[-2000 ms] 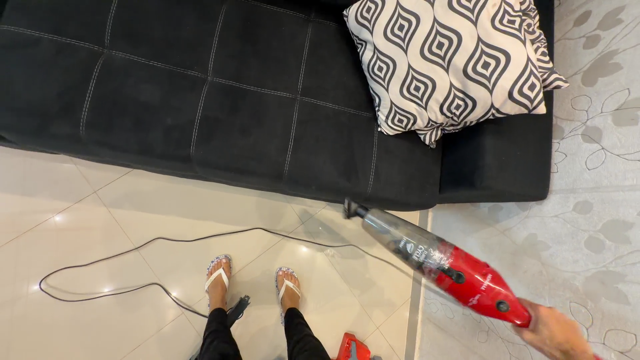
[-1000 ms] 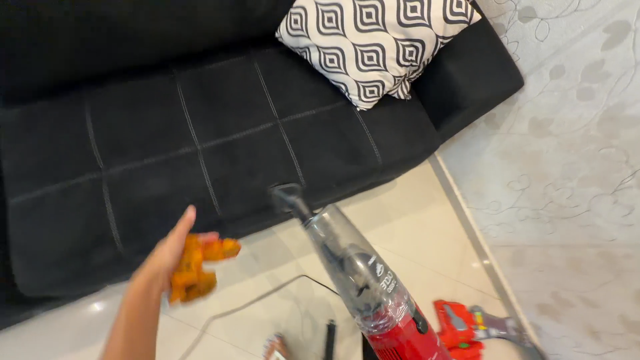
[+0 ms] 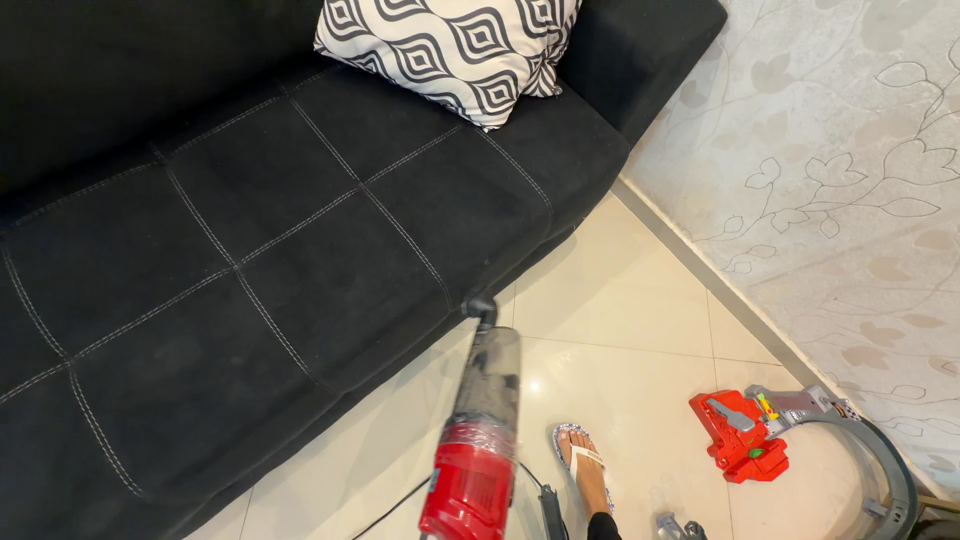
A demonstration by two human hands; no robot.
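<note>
A red handheld vacuum cleaner with a clear dust canister comes up from the bottom edge. Its black nozzle is at the front edge of the black sofa, near the stitched seat; whether it touches is hard to tell. The hand on the vacuum's handle is below the frame. Neither my left hand nor my right hand shows. A black-and-white patterned cushion lies on the seat by the armrest.
A red and gray toy track set lies on the tiled floor beside the wall. My foot in a flip-flop stands near a black power cord and a dark narrow object.
My left hand, seen a second ago with an orange object, has left the view. The right hand seen on the vacuum's handle two seconds ago is out of frame. The view has turned and shifted.
</note>
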